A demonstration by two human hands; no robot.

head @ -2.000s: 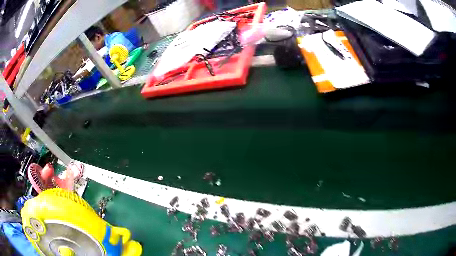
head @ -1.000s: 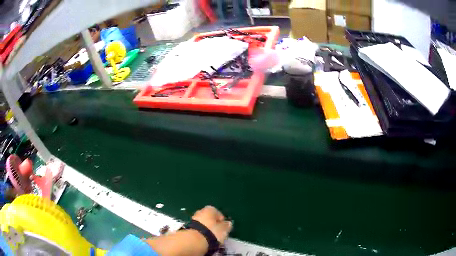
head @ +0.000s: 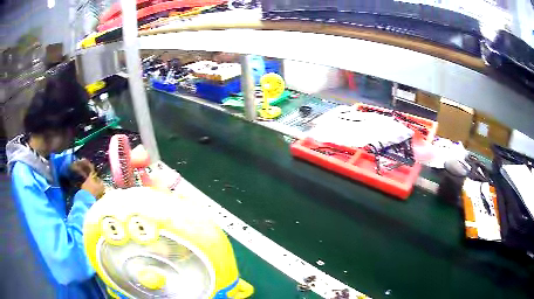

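Neither of my hands is in the picture. Several small dark circuit boards (head: 307, 282) lie on the white edge strip (head: 280, 257) at the bottom, cut off by the picture's lower edge. A few tiny pale and dark bits lie on the dark green conveyor belt (head: 328, 233) beside the strip. The yellow cartoon fan (head: 158, 245) stands large at the lower left, in front of the green bench top.
A co-worker in a blue smock (head: 50, 216) sits at the left, hands raised, beside a pink fan (head: 121, 160). Red trays (head: 375, 178) with white sheeting and black parts lie across the belt. A grey post (head: 139, 82) and a shelf (head: 328, 52) stand above.
The view has swung left and up, bringing in the co-worker and shelf. My left hand, over the belt's near edge a second ago, is out of the picture.
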